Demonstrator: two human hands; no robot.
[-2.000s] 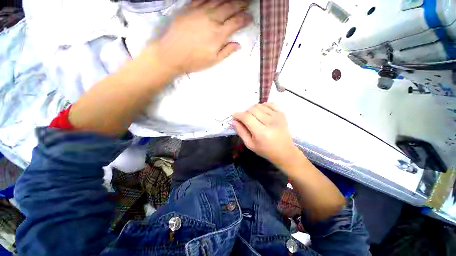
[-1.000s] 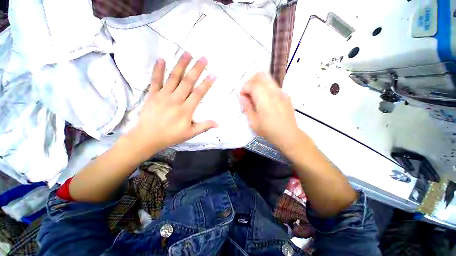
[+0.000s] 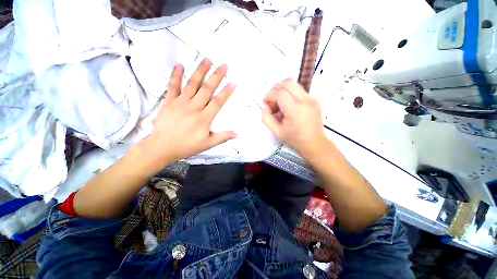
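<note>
The white padded lining [image 3: 248,52] lies spread over the sewing table, with thin dark stitched lines across it. A narrow red-brown checked strip [image 3: 310,52] runs along its right edge. My left hand [image 3: 191,117] lies flat on the lining with its fingers spread and holds nothing. My right hand [image 3: 294,114] is on the right part of the lining, its fingers curled in. Whether something small is inside the curled fingers cannot be seen.
The white sewing machine [image 3: 436,71] with a blue stripe stands at the right. A black object [image 3: 442,182] lies near the table's front edge. Crumpled white padded pieces [image 3: 82,92] are heaped at the left. Plaid garments [image 3: 155,210] hang below the table, by the lap.
Since the oldest frame, my left hand has moved down and spread on the lining, and my right hand has moved up from the front edge and curled. Both have barely moved since the second frame.
</note>
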